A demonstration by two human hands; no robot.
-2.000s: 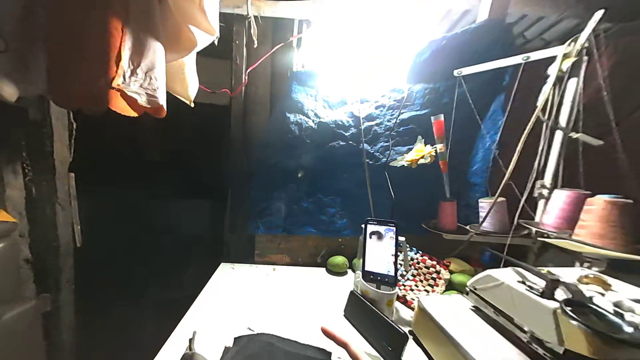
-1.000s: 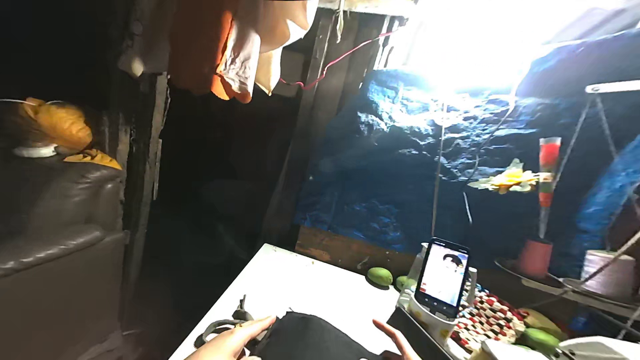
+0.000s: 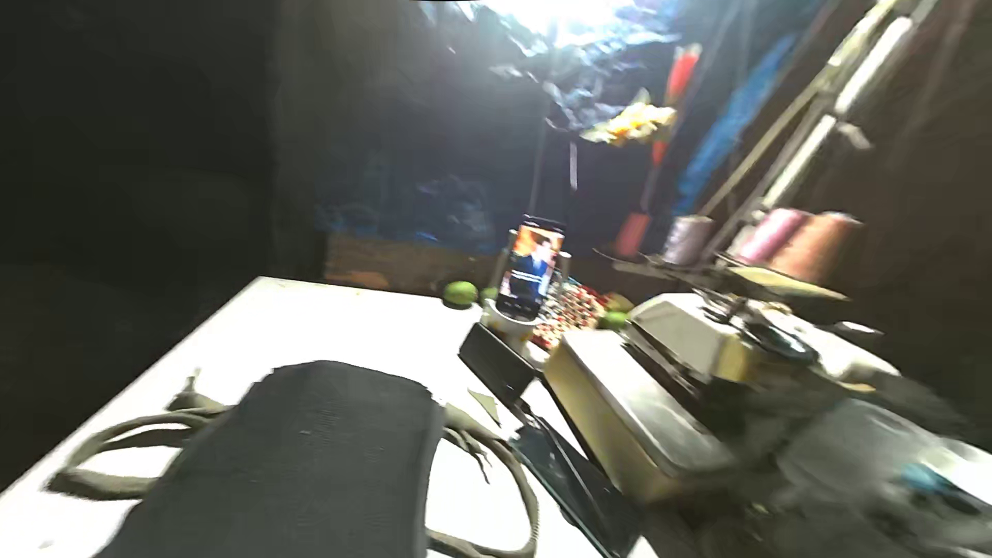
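Observation:
Neither of my hands shows in the head view now. A dark grey piece of fabric (image 3: 310, 457) lies on the white tabletop (image 3: 372, 325), reaching down to the bottom edge of the view. Curled strips of greyish cloth (image 3: 116, 480) stick out on both sides of it. To the right of the fabric stands a sewing machine (image 3: 643, 411), with a dark flat case or panel (image 3: 496, 364) beside its base. A lit phone (image 3: 532, 267) leans upright in a white cup-like holder (image 3: 508, 325) behind the panel.
Green fruits (image 3: 460, 294) and a red-and-white beaded item (image 3: 570, 310) lie near the phone. Thread cones (image 3: 814, 246) stand on a rack at the right. A yellow flower (image 3: 634, 122) is in front of the dark blue sheet. Translucent plastic (image 3: 868, 457) is at lower right.
Both hands, seen near the dark fabric one second ago, are out of view. More of the fabric and the curled strips shows. The view has swung right and down, with blur.

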